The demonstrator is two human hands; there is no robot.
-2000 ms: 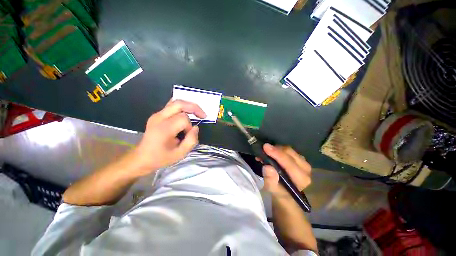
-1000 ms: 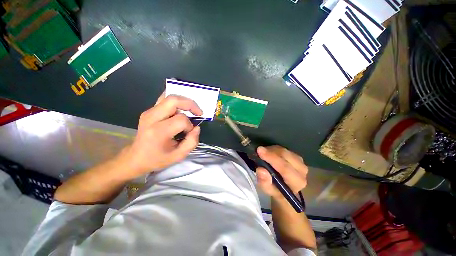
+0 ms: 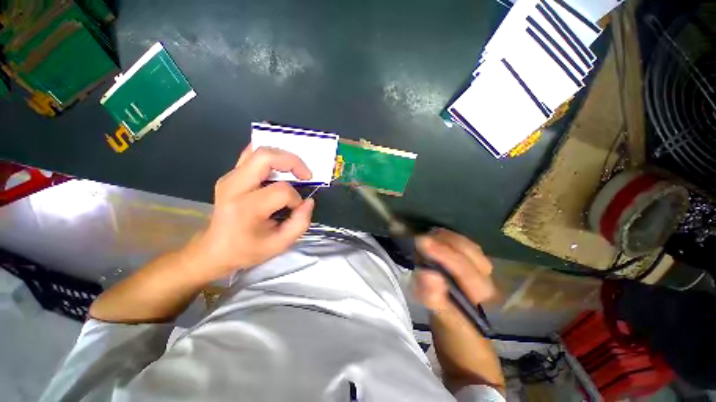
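Observation:
A white display panel [image 3: 302,147] lies on the dark green bench with a green circuit board [image 3: 381,167] at its right end. A small orange flex tail [image 3: 338,167] lies where they meet. My left hand [image 3: 263,208] rests on the panel's lower left part and pinches a thin strand of solder wire [image 3: 315,191] between thumb and finger. My right hand [image 3: 455,271] holds the black soldering iron [image 3: 400,229], which is blurred. Its tip is near the board's left end, just right of the flex tail; contact cannot be told.
One green board with an orange hook-shaped tail [image 3: 147,93] lies left, beside overlapping green boards [image 3: 67,59]. Overlapping white panels [image 3: 510,94] lie right of centre. Further right are cardboard [image 3: 549,212], a red-and-white banded can [image 3: 620,208] and a black wire fan grille [image 3: 691,94].
The right hand and iron have shifted slightly right and are now blurred. The left hand keeps its hold at the panel. The whole view has shifted a little.

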